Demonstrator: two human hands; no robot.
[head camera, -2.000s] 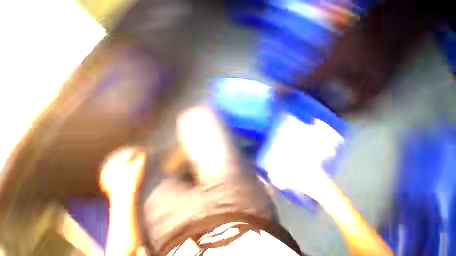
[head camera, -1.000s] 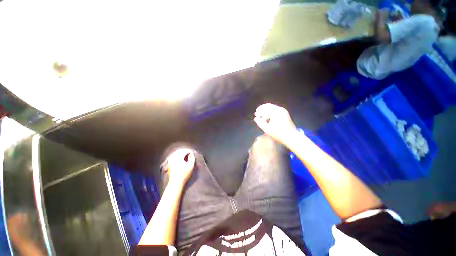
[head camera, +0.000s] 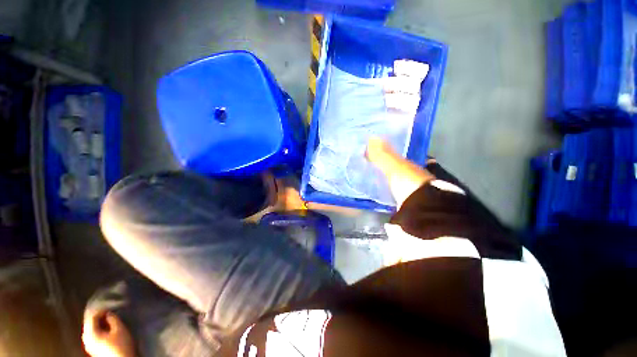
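An open blue crate (head camera: 434, 90) stands on the floor. A pale translucent liner sheet (head camera: 353, 132) lies in it. Several white-silver fittings (head camera: 406, 84) sit in a row along its upper right side. My right forearm reaches over the crate's lower right side, and my right hand (head camera: 381, 153) is at the liner. Its fingers are blurred and blend into the pale sheet, so its grip is unclear. My left hand (head camera: 108, 331) is at the lower left by my leg, away from the crate, with curled fingers; whether it holds anything is unclear.
A blue stool (head camera: 220, 115) stands left of the crate, with yellow-black floor tape (head camera: 316, 59) between them. A blue crate of pale parts (head camera: 82, 150) is at far left. Stacked blue crates (head camera: 587, 70) stand at far right. A small blue item (head camera: 323, 233) is below the crate.
The view has swung from the glaring bench and my lap to the floor crate and stool. My right hand has moved from above my lap into the crate. My left hand remains near my leg.
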